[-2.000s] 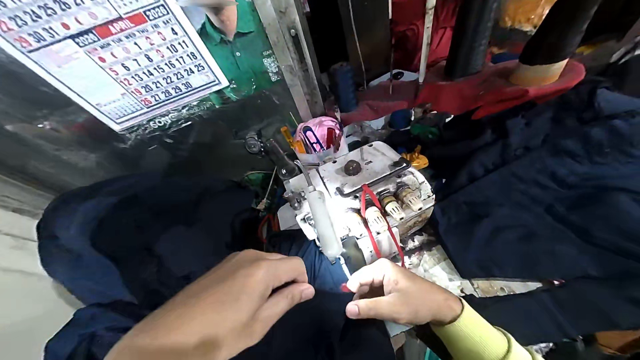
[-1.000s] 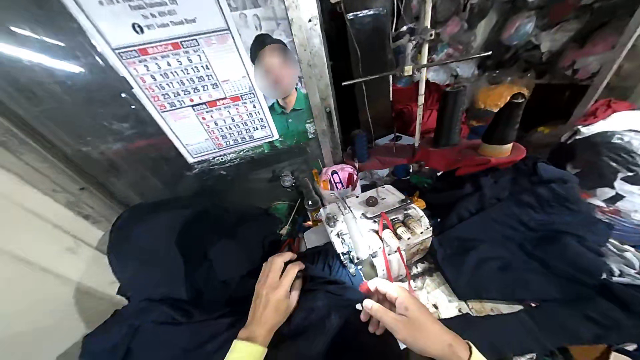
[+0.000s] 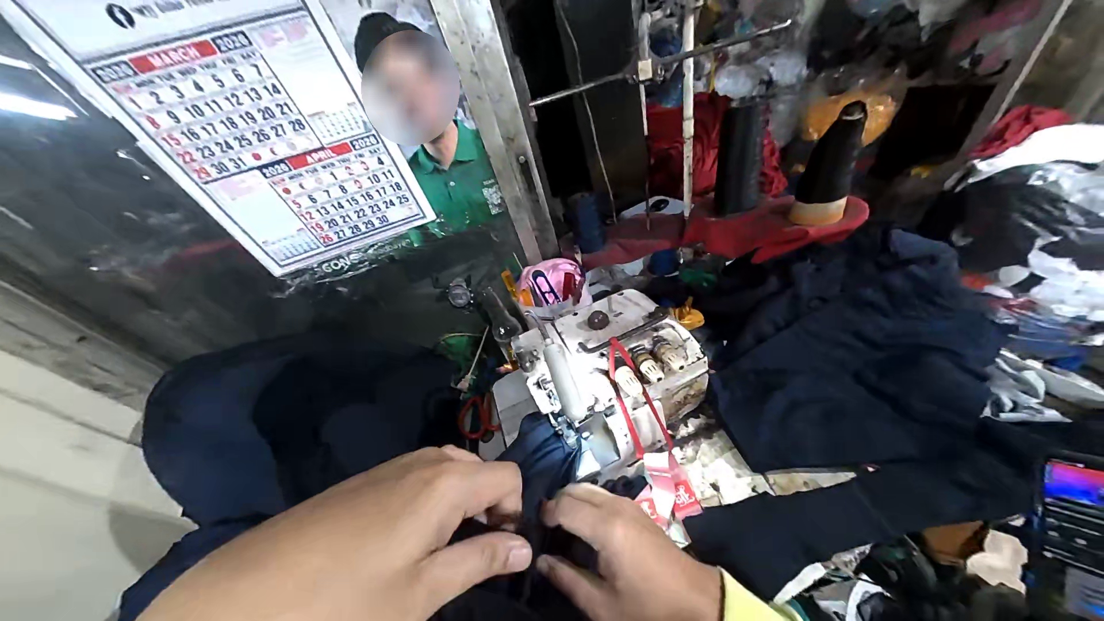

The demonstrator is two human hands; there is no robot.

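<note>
A white overlock sewing machine (image 3: 612,371) stands in the middle of the head view, with a red ribbon looped over its tension dials and red-and-white tags hanging from it. Dark navy fabric (image 3: 539,453) runs from under its presser foot area towards me. My left hand (image 3: 405,526) pinches this fabric between thumb and fingers, just in front of the machine. Close beside it, on the right, my right hand (image 3: 621,548) grips the same cloth, its fingertips partly hidden in the folds. A yellow-green cuff shows at my right wrist.
Dark garments (image 3: 854,345) lie right of the machine, more dark cloth (image 3: 319,414) to the left. Behind are a pink container (image 3: 556,289) of small tools and black thread cones (image 3: 832,164) on red cloth. A calendar (image 3: 224,112) hangs back left; a phone (image 3: 1069,535) is at the right edge.
My left hand has moved right, close to my right hand, and both now hold the fabric. One second ago the hands were farther apart. The view has shifted closer to the machine.
</note>
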